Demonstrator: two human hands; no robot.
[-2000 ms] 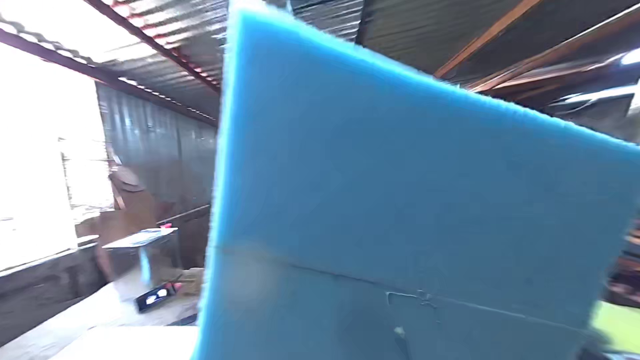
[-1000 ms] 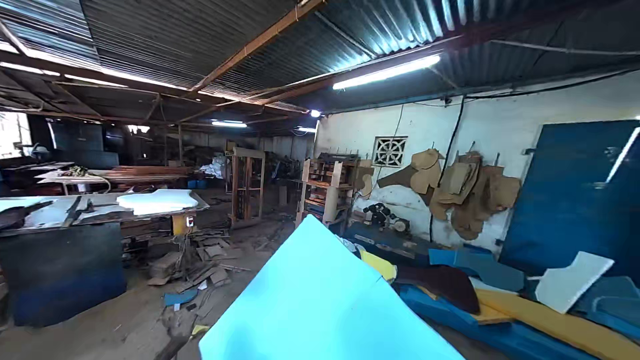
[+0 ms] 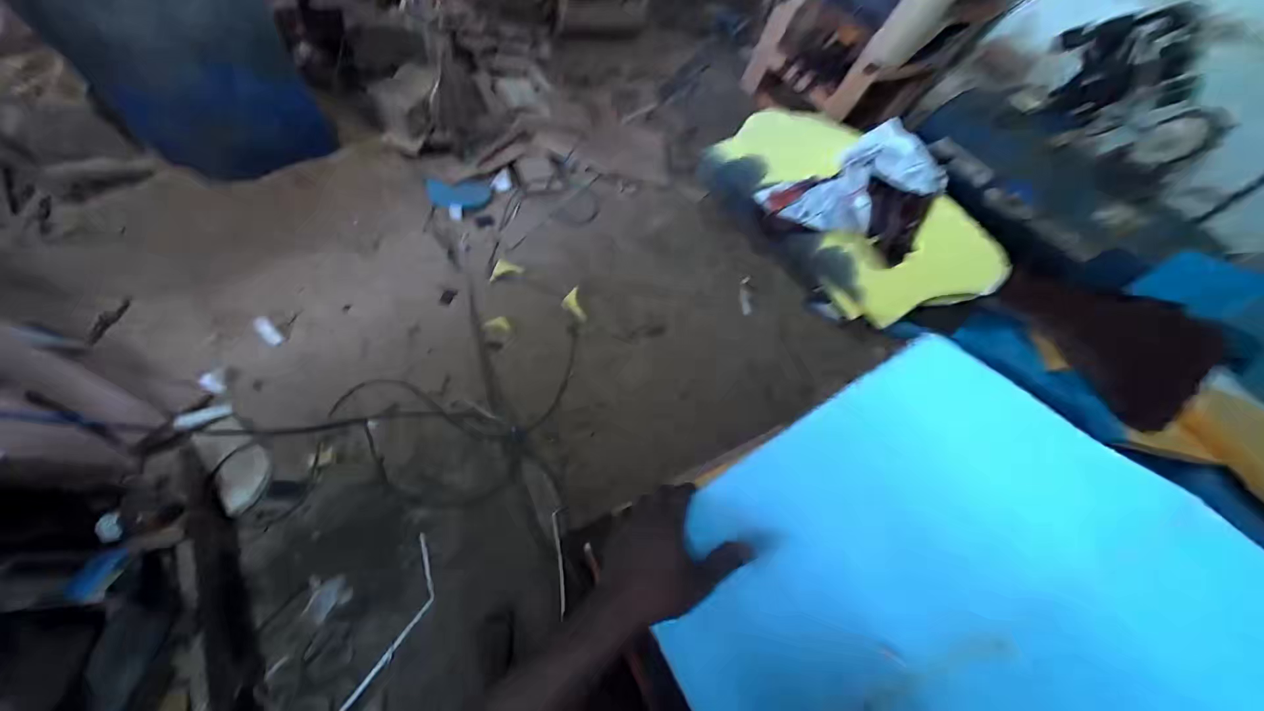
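Note:
A large blue foam sheet fills the lower right of the head view. My left hand is at the sheet's left edge, with its thumb over the top face and its fingers along the edge; the fingers' undersides are hidden. The sheet lies flat or nearly so, and the edge of a board shows beneath it. My right hand is not in view.
Cables run across the dirt floor among yellow foam scraps and other litter. Beyond the sheet lie a yellow foam piece, a crumpled white plastic bag and a dark brown piece. Wood scraps lie farther off.
The blue foam sheet stood raised before the camera two seconds ago and now lies low at the right. My left hand has come into view at its edge. The view has swung down to the floor.

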